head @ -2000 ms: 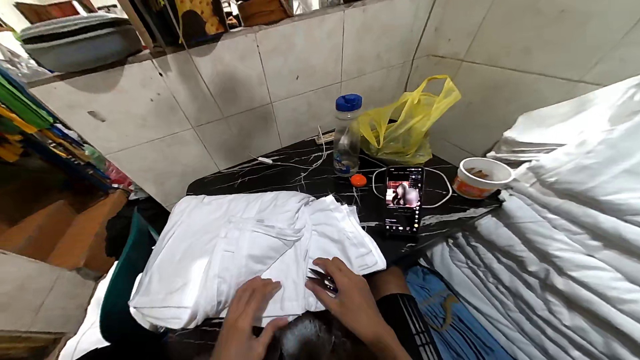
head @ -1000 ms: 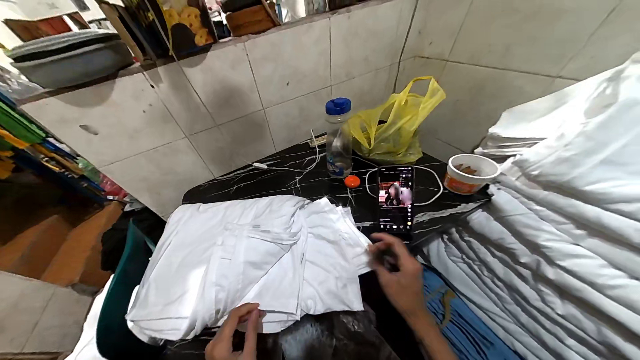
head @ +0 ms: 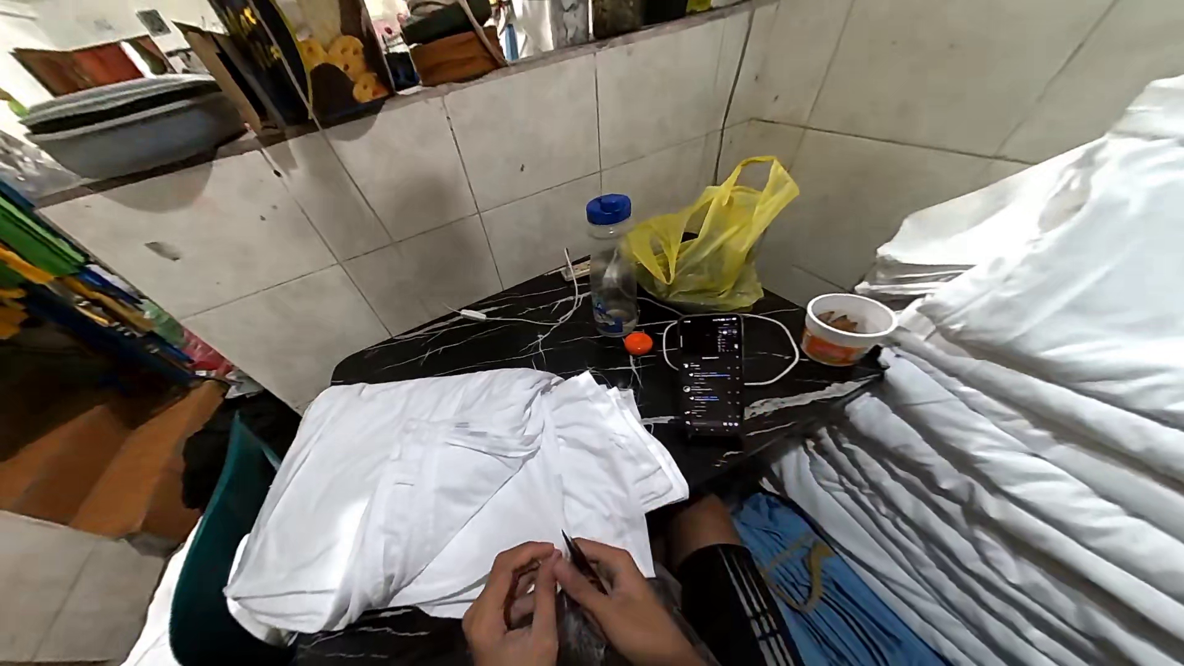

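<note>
White folded cloth (head: 481, 481) lies piled on the black marbled table (head: 536, 347). At its near edge, my right hand (head: 620, 592) is closed around a small dark pointed tool (head: 583, 558), possibly thread snips, its tip pointing up. Beside it and touching its fingertips is my left hand (head: 518, 597), with thumb and fingers pinched together; whether anything sits between them is hidden. Dark translucent material, perhaps a plastic bag, shows below both hands.
A phone (head: 710, 379) with a lit screen lies on a white cable. Behind stand a blue-capped bottle (head: 612, 268), a yellow plastic bag (head: 717, 245) and a white tub (head: 846, 328). An orange round object (head: 638, 343) sits near the bottle. White fabric (head: 1017, 444) is heaped at right; a green chair (head: 217, 546) stands left.
One second ago my hands were apart, the right one near the phone. Now they are together at the cloth's near edge. The phone's screen shows a different picture.
</note>
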